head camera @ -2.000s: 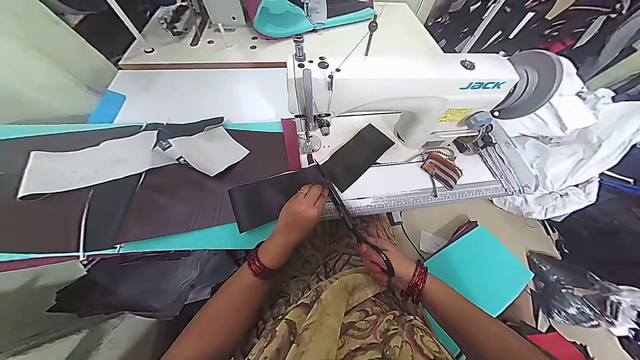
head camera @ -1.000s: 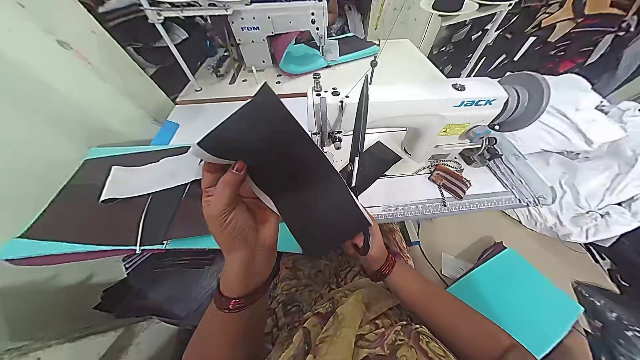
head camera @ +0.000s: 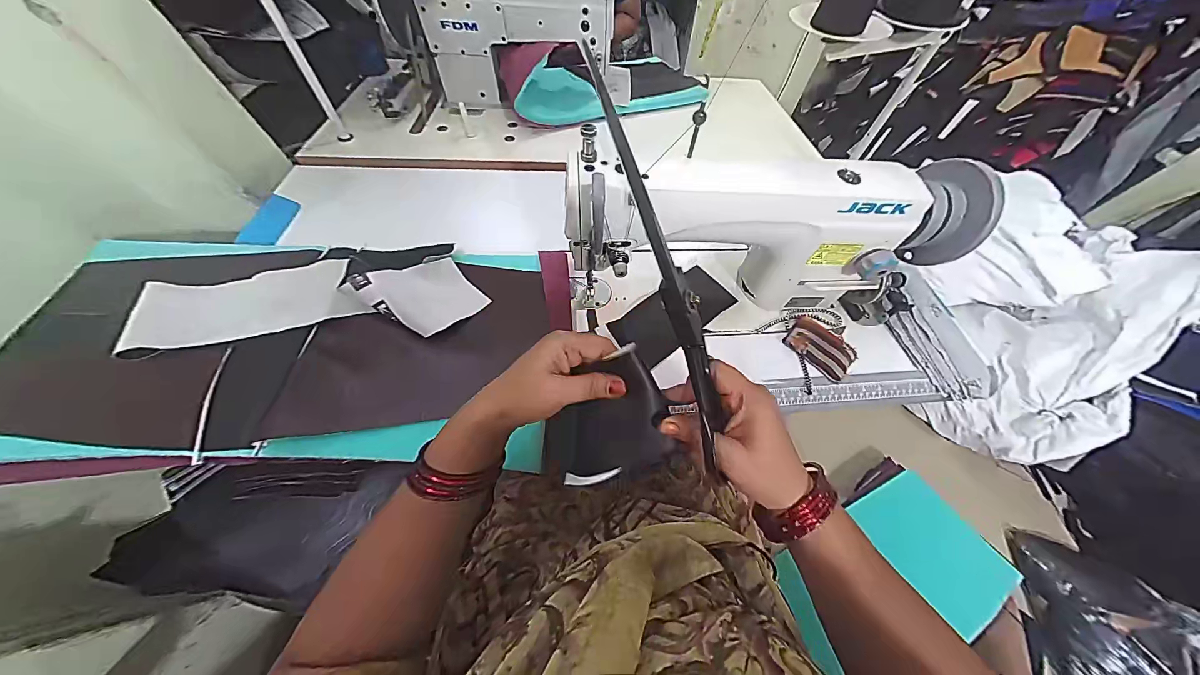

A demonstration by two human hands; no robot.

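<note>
My left hand (head camera: pixel 558 380) pinches a folded black fabric strip (head camera: pixel 600 436) between thumb and fingers, just in front of the sewing machine bed. In my right hand (head camera: pixel 745 427) is a pair of large black scissors (head camera: pixel 670 291), blades pointing up and away past the machine head; the fingers are partly hidden behind the handles. A second black fabric piece (head camera: pixel 708 295) lies on the bed of the white sewing machine (head camera: pixel 787 206). To the left, strips with a pale side up (head camera: pixel 244 305) rest on large dark brown panels (head camera: pixel 422 375) with turquoise edges.
Another sewing machine (head camera: pixel 469 56) stands behind, with turquoise and dark pieces beside it. A striped bundle (head camera: pixel 820 347) with a chain sits at the table's front edge. White cloth (head camera: pixel 1041 309) is heaped at right. Turquoise panels (head camera: pixel 928 553) lie low at right, dark sheets (head camera: pixel 262 525) low at left.
The black strip, held up and spread out a second ago, is now lower and folded in my left hand. The scissors have stayed in my right hand.
</note>
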